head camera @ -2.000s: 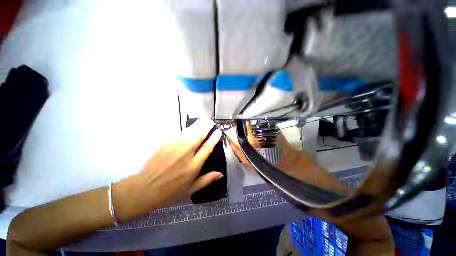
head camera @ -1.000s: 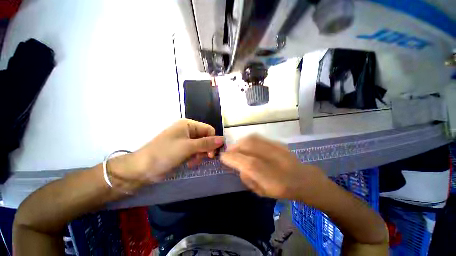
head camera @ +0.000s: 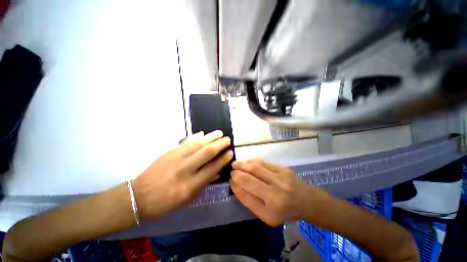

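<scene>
A flat black fabric panel [head camera: 209, 113] lies lengthwise on the white table, its far end at the presser foot [head camera: 225, 93] under the machine head. My left hand [head camera: 187, 166] lies flat on the near part of the panel, fingers together and pointing right. My right hand [head camera: 269, 190] pinches the panel's near right edge, close to the table's front edge. The fingertips of both hands are almost touching. The near end of the panel is partly hidden by my hands.
The sewing machine head [head camera: 307, 46] hangs over the upper right, blurred. A black pile [head camera: 18, 97] lies at far left. The ruler-marked grey table edge [head camera: 353, 173] runs along the front. A blue crate [head camera: 353, 230] stands below right, and red material [head camera: 139, 249] shows below.
Since one second ago, my left hand has gone from pinching the panel's near end to lying flat on it. My right hand stays at the edge, slightly lower. The machine looks larger and shifted in view.
</scene>
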